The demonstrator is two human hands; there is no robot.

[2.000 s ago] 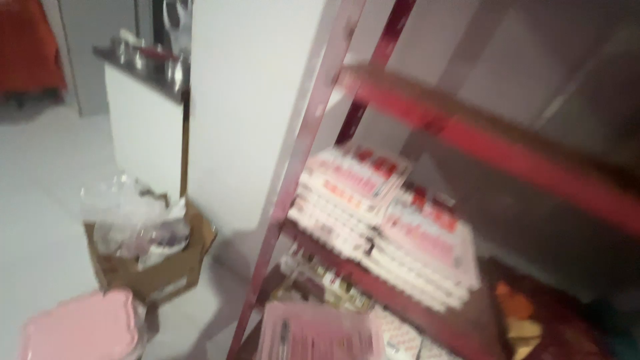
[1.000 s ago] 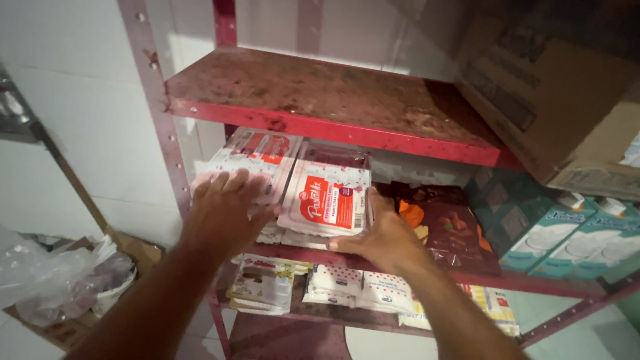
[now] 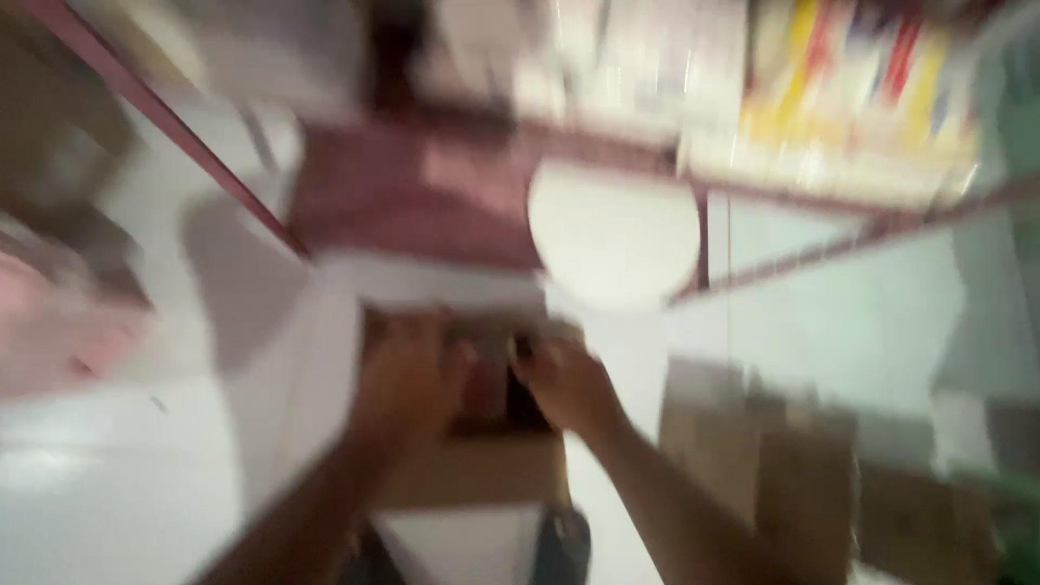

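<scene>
The view is strongly blurred. A brown cardboard box (image 3: 479, 475) stands on the floor in front of my feet. My left hand (image 3: 410, 374) is over its left side, and my right hand (image 3: 565, 378) is at its upper right edge, fingers bent inward. Something dark and reddish (image 3: 485, 390) shows in the box between the two hands. Blur hides whether either hand grips the box or anything in it.
The red metal shelf (image 3: 390, 195) is just beyond the box, with a round white object (image 3: 615, 231) at its lowest level. Colourful packages (image 3: 861, 89) lie higher up on the right. More cardboard boxes (image 3: 764, 463) stand at the right, and something pink (image 3: 57, 325) at the left.
The view has swung down towards the floor. Both hands have left the labelled packages on the shelf, where they were a second ago, and are now down at the cardboard box.
</scene>
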